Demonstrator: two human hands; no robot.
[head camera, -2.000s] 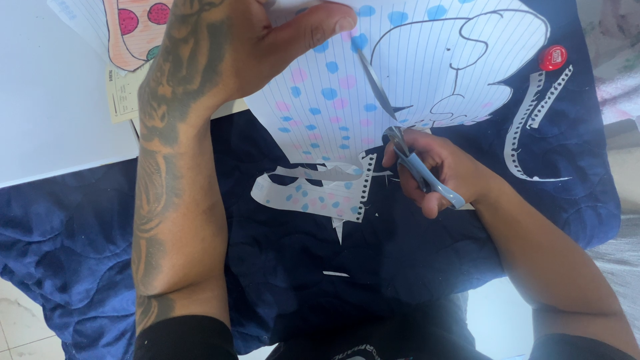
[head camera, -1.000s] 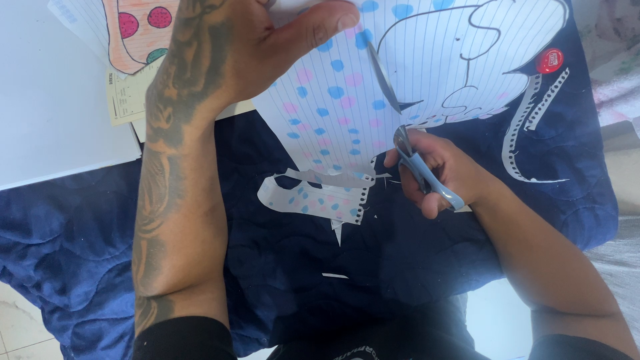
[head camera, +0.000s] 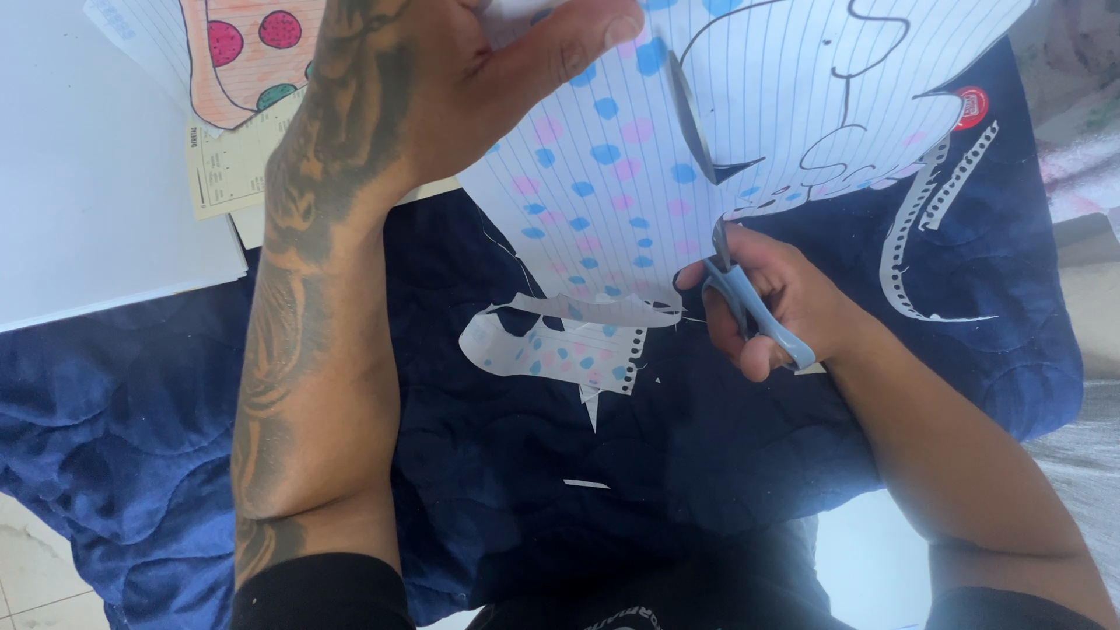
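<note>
My left hand (head camera: 516, 79) holds a sheet of lined paper (head camera: 586, 188) by its upper part, at the top of the view. The sheet bears pink and blue dots and black outlines. My right hand (head camera: 779, 289) grips scissors with blue-grey handles (head camera: 744, 297), just below the sheet's lower edge. One blade shows in front of the paper, and the scissors' blades look spread apart. A cut-off dotted scrap with punched holes (head camera: 560, 350) lies below the sheet.
A dark blue quilted cloth (head camera: 507, 542) covers the surface. Perforated paper strips (head camera: 901, 236) and a red round cap (head camera: 971, 107) lie at right. White paper (head camera: 105, 175), a coloured pizza-like drawing (head camera: 254, 52) and a yellowish printed sheet (head camera: 232, 166) are at left.
The sheet has shifted slightly to the right along its right side, near the red cap. My two hands have hardly moved, and the scissors stay in my right hand.
</note>
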